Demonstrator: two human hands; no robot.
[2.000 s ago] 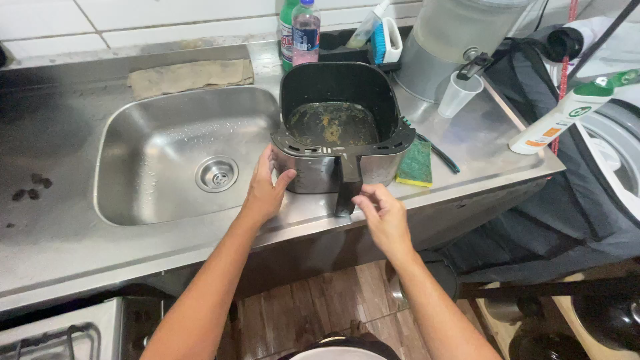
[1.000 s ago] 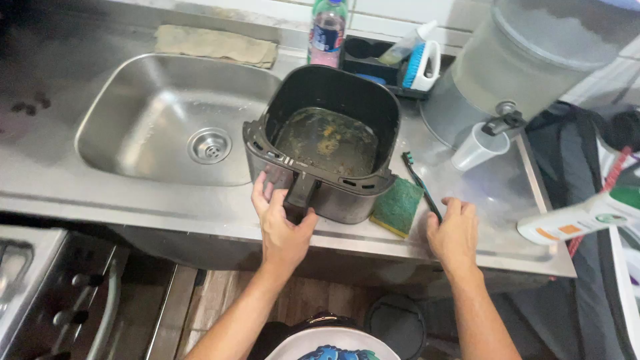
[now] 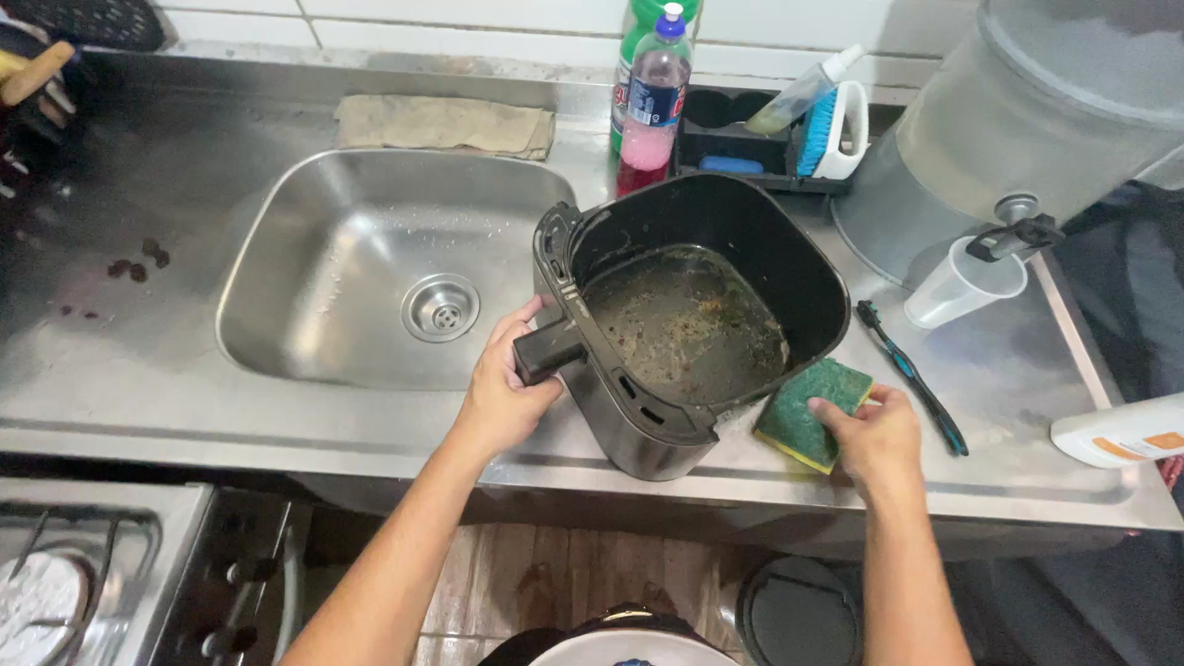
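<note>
A black air fryer basket (image 3: 708, 342) with greasy brown residue on its bottom rests on the steel counter, its handle (image 3: 549, 351) turned toward the sink. My left hand (image 3: 506, 384) is closed around that handle. To the right of the basket, my right hand (image 3: 874, 430) grips the lower right edge of a green and yellow sponge (image 3: 809, 416), thumb on the green scouring side. A black and teal toothbrush (image 3: 911, 377) lies on the counter just right of the sponge, not touched by either hand.
Left of the basket is a steel sink (image 3: 370, 277) with a folded cloth (image 3: 444, 126) behind it. Detergent bottles (image 3: 653, 102), a black caddy (image 3: 731, 139) with a brush, and a water dispenser (image 3: 1036, 120) with a plastic cup (image 3: 965, 282) stand behind. A white bottle (image 3: 1124, 430) is at right.
The basket has turned, its handle now pointing left toward the sink, with my left hand on it. My right hand has moved from beside the toothbrush to the sponge and taken hold of it.
</note>
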